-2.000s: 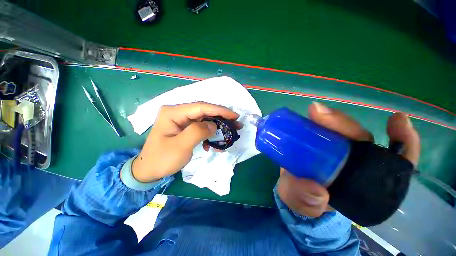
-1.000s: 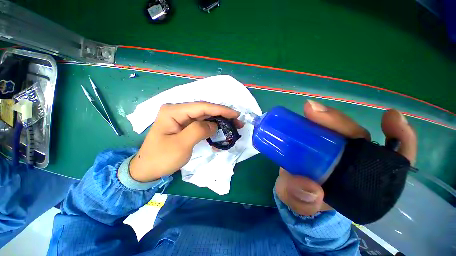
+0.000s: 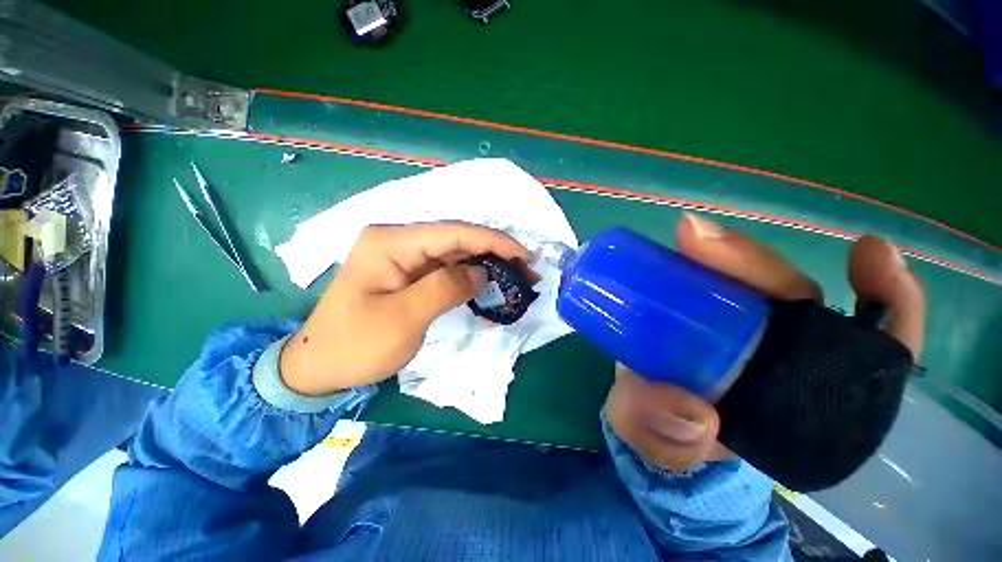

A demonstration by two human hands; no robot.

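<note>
My left hand (image 3: 379, 296) holds a round black electronic module (image 3: 503, 292) between thumb and fingers, above a crumpled white cloth (image 3: 472, 379). My right hand (image 3: 665, 423) grips the dispensing cartridge (image 3: 665, 313) around its blue front and black grip sleeve (image 3: 819, 395). The cartridge points left. Its pale needle (image 3: 553, 255) is at the module's upper right edge, by my left fingertips; whether it touches cannot be told. One right finger is at the small black switch (image 3: 871, 314) on the sleeve.
Tweezers (image 3: 223, 233) lie left of the cloth. A metal tray (image 3: 108, 236) with mixed parts is at the far left. A green conveyor belt (image 3: 659, 88) with red border lines runs behind, carrying a module (image 3: 368, 19) and another dark part (image 3: 486, 9) at the top edge.
The module in my left hand has turned, and its face shows at a different angle. The parts on the belt have shifted right. My right hand and the cartridge have barely moved.
</note>
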